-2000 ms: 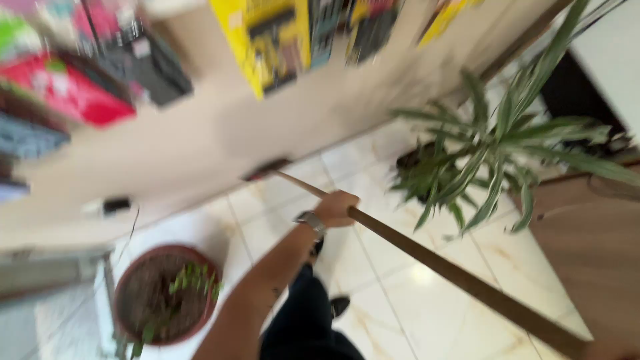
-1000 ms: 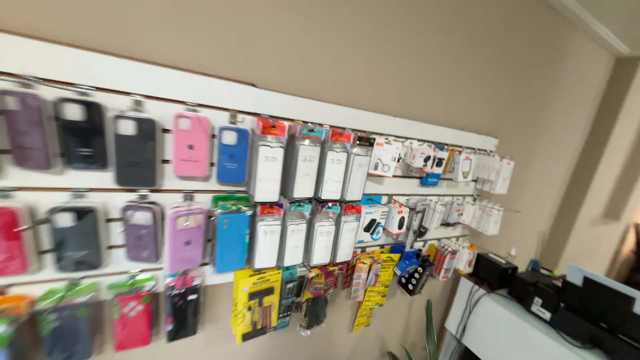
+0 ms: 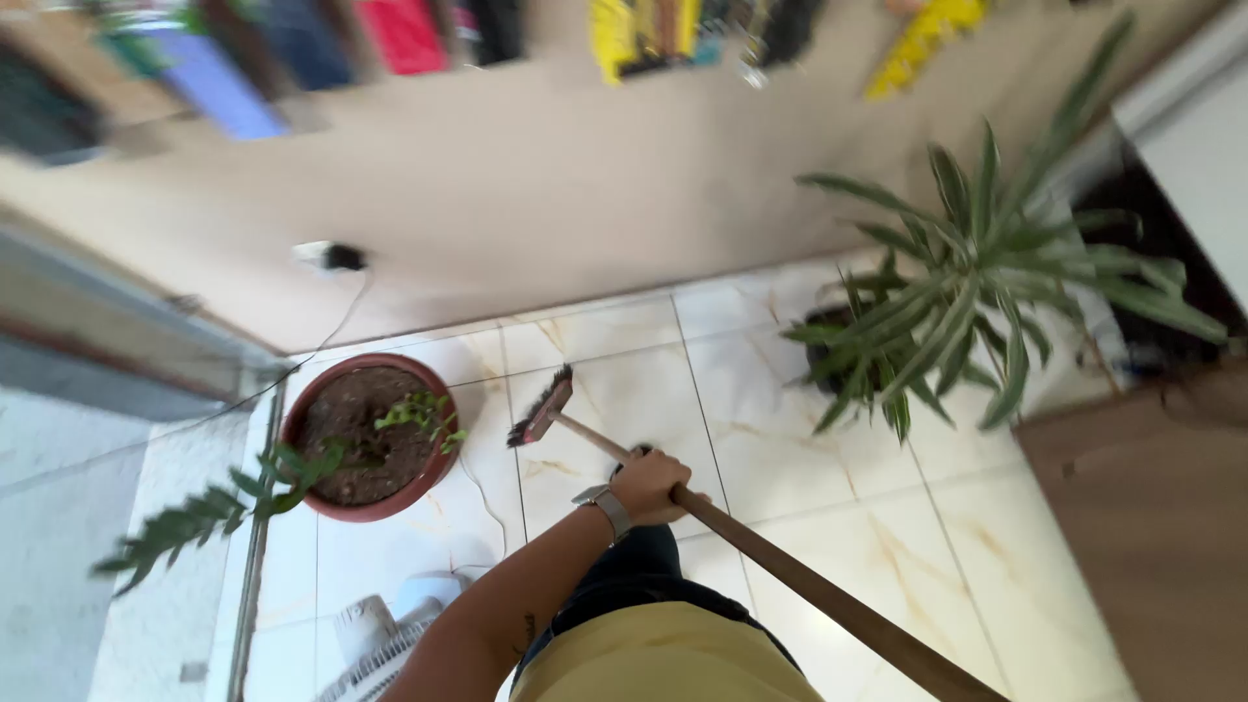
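A broom with a wooden handle slants across the lower middle of the head view. Its head, with dark bristles and a reddish block, is over the tiled floor, right of a potted plant. My left hand, with a watch on the wrist, is closed around the handle partway up from the broom head. The handle runs on to the lower right edge of the view. My right hand is not in view.
A round terracotta-coloured pot stands left by a door track, a thin cable beside it. A leafy plant stands at right near a brown wooden panel. Packaged goods hang on the wall above; a white appliance is at the lower left.
The view has swung from the wall display back down to the floor. Compared with two seconds ago, the broom head has moved from the wall's foot to the open tiles nearer the round pot.
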